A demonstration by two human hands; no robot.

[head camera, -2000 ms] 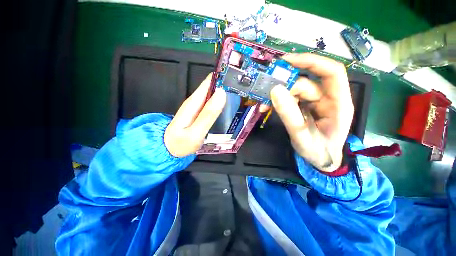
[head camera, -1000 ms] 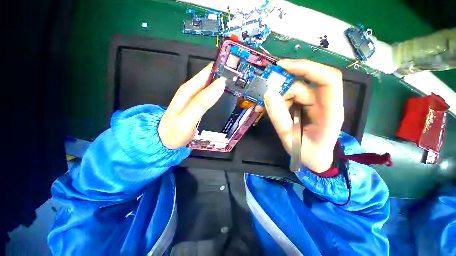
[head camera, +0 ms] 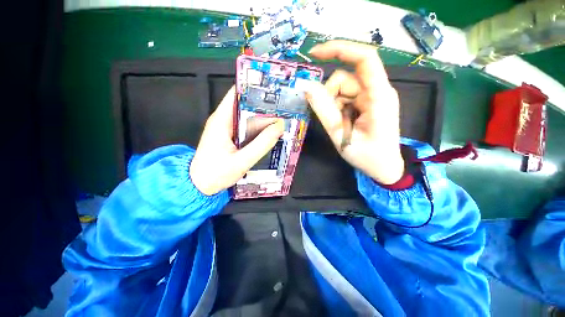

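Note:
A pink-rimmed phone frame [head camera: 290,181] is held over the black foam tray, its open inside facing up. A blue mainboard [head camera: 290,101] with grey shields lies in the frame's upper half. A dark battery with pale print [head camera: 272,155] shows in the lower half. My left hand [head camera: 226,151] grips the frame's left side, thumb across the inside below the board. My right hand [head camera: 362,111] has its thumb at the board's upper right, index finger raised beyond the frame's top edge. The tweezers [head camera: 347,133] show partly inside my right hand; the rest is hidden.
The black foam tray [head camera: 164,111] lies on the green bench. A blue-white board cluster [head camera: 275,34] and loose boards lie beyond it, near the white strip. A red bin [head camera: 517,121] stands at right. A wrapped post [head camera: 520,31] is far right. Another blue sleeve [head camera: 526,247] shows at lower right.
The phone frame has turned more upright and flatter to the view. The board now lies within its upper half instead of jutting past the right edge. My right index finger has lifted off the board.

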